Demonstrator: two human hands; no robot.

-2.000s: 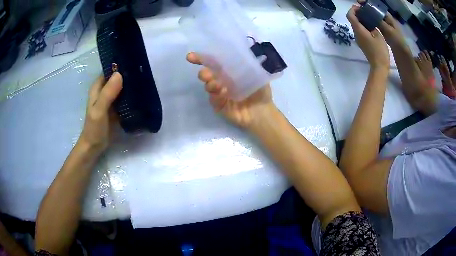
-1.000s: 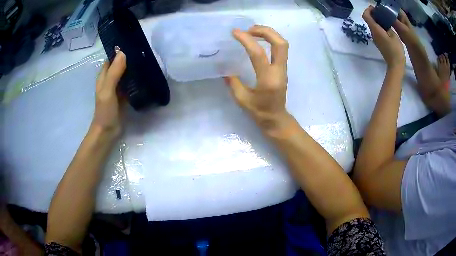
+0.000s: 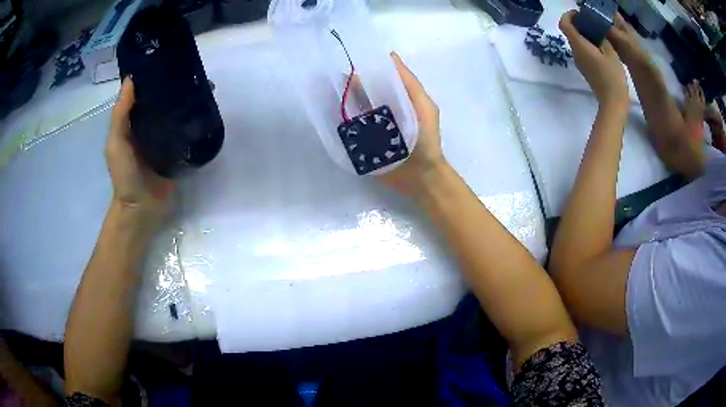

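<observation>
My left hand (image 3: 137,163) holds a long oval black housing (image 3: 173,99) upright at the left, its smooth face towards me. My right hand (image 3: 418,135) holds a frosted translucent cover (image 3: 318,87) from its right side and underneath, with the open hollow facing me. A small square black fan (image 3: 372,141) sits at the near end of the cover. Its thin red and black wires run up inside the cover. The fingers behind the cover show only faintly through it.
White foam sheet (image 3: 318,306) covers the bench, with shiny clear film on it. Small black fittings (image 3: 548,46) lie at the back right, and a product box (image 3: 107,40) stands at the back left. At the right, another person's hands (image 3: 601,67) hold a dark cup-shaped part.
The black housing has turned from its ribbed side to its smooth face. The translucent cover, lying closed side up a second ago, is now gripped in my right hand with the fan showing.
</observation>
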